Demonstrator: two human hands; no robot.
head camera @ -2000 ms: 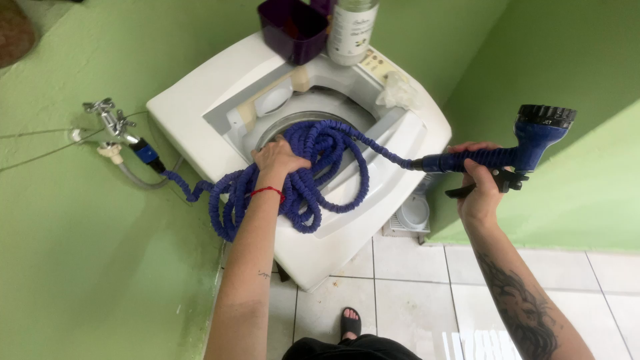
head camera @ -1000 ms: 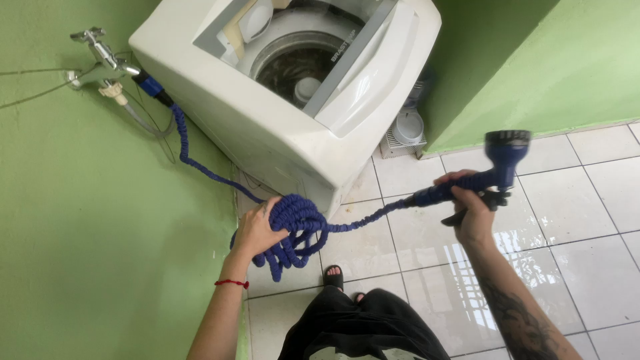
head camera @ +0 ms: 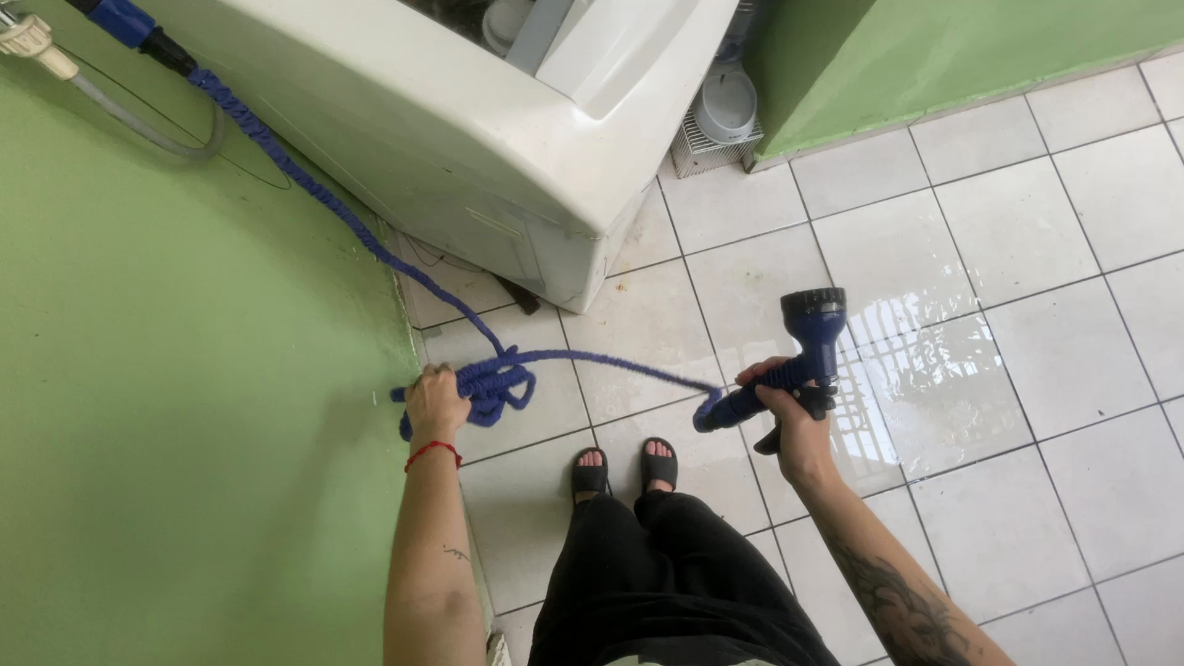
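My left hand (head camera: 437, 401), with a red cord round its wrist, grips a bunched coil of blue fabric-covered expandable hose (head camera: 495, 388) low beside the green wall. From the bunch one length climbs to a blue and black hose connector (head camera: 139, 30) at the upper left; another length runs right to the spray nozzle. The blue hose spray nozzle (head camera: 809, 342), with a black head, is held by its handle in my right hand (head camera: 795, 425), head pointing up in the view. Its black trigger lever shows under my fingers.
A white top-loading washing machine (head camera: 555, 157) stands ahead. Beyond its right corner, a grey bowl (head camera: 726, 106) sits on a white wire rack (head camera: 703, 153). A beige fitting with a grey hose (head camera: 139, 120) is at upper left. The tiled floor (head camera: 962, 370) looks wet right of the nozzle.
The hose bunch, on the washing machine's opening two seconds ago, has come down in my left hand to beside the wall. The nozzle has stayed in my right hand. The view has tilted down.
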